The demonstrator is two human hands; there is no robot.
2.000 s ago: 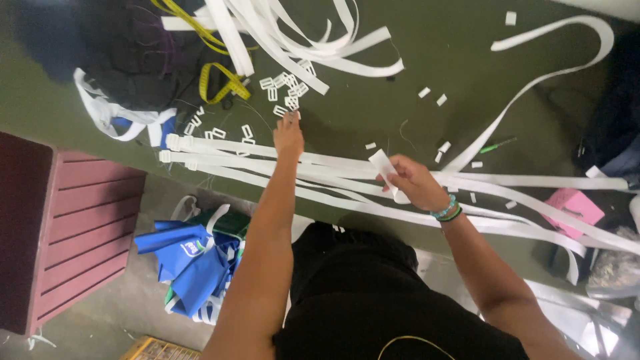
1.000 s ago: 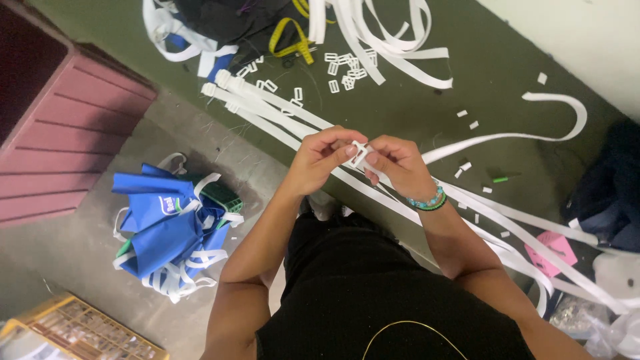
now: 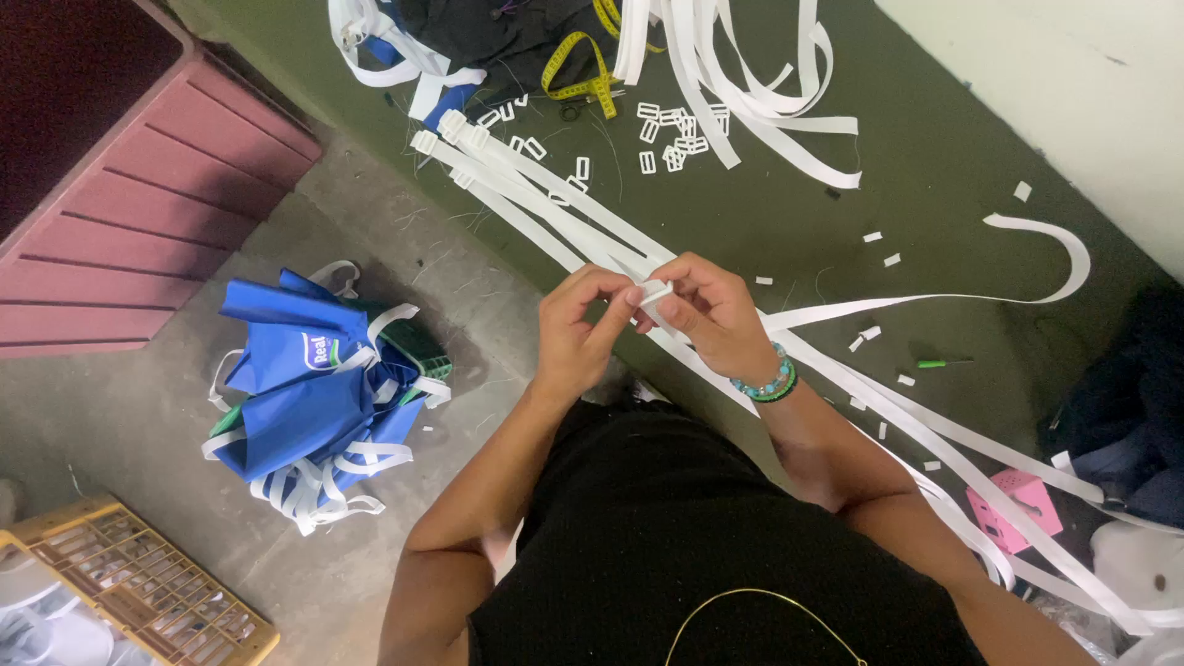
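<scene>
My left hand (image 3: 587, 324) and my right hand (image 3: 712, 314) meet over the table's near edge, both pinching a white plastic slide buckle (image 3: 655, 294) with white webbing at it. How far the webbing is threaded is hidden by my fingers. Under and beside my hands run long white webbing straps (image 3: 573, 227), with slide buckles (image 3: 451, 125) at their upper left ends. Loose white slide buckles (image 3: 684, 125) lie in a scattered group beyond my hands. One more strap (image 3: 888, 301) runs out from near my right hand and curls to the right.
Further back are a yellow measuring tape (image 3: 578, 88) and a bunch of white webbing (image 3: 703, 55). At right lie a green-handled tool (image 3: 932, 363) and a pink box (image 3: 1004, 527). Blue fabric items (image 3: 305, 407), a yellow crate (image 3: 157, 583) and a reddish slatted piece (image 3: 157, 203) stand at left.
My left hand has come from the loose buckles to my right hand, and both now hold a buckle at the webbing. The view has turned and shifted.
</scene>
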